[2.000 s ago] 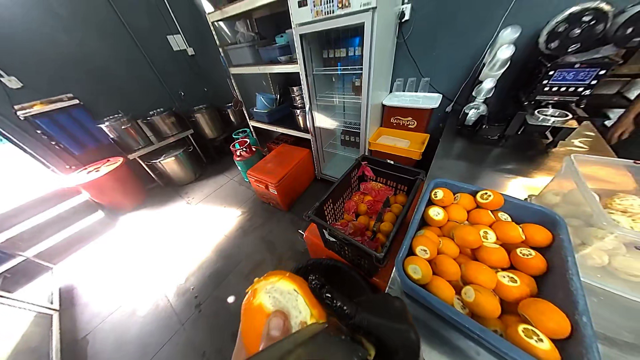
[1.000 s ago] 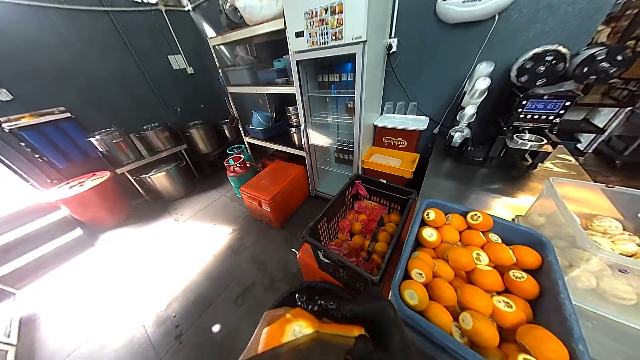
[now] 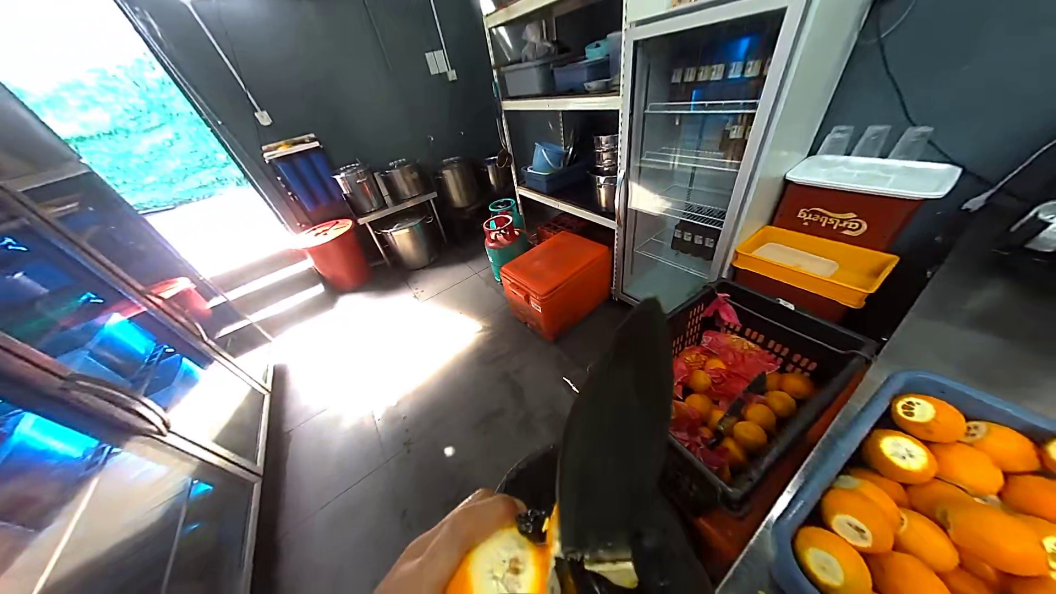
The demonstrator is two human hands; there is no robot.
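Note:
At the bottom centre, my bare left hand (image 3: 450, 540) holds an orange (image 3: 505, 564) whose pale pith shows where peel is cut away. Just right of it, a knife's broad dark blade (image 3: 615, 421) stands with its tip up, its lower part close to the orange. My right hand (image 3: 670, 551), dark and apparently gloved, is around the knife's lower end, mostly hidden. Many oranges with cut ends (image 3: 928, 532) fill a blue-grey tub (image 3: 780, 536) at the lower right. Whole oranges (image 3: 749, 436) and pink netting (image 3: 738, 355) lie in a black plastic crate (image 3: 854, 351).
Behind the crate are a yellow tray (image 3: 866, 280), a red-brown cooler box (image 3: 874, 216) and a glass-door fridge (image 3: 701, 165). An orange-red cooler box (image 3: 557, 280) and gas cylinders (image 3: 503, 243) stand on the floor. The tub sits on a metal counter (image 3: 949, 322); glass doors (image 3: 206, 495) are at left.
The view has swung left. The blade now stands upright beside the orange; a second ago it lay low across it. My left hand still holds an orange.

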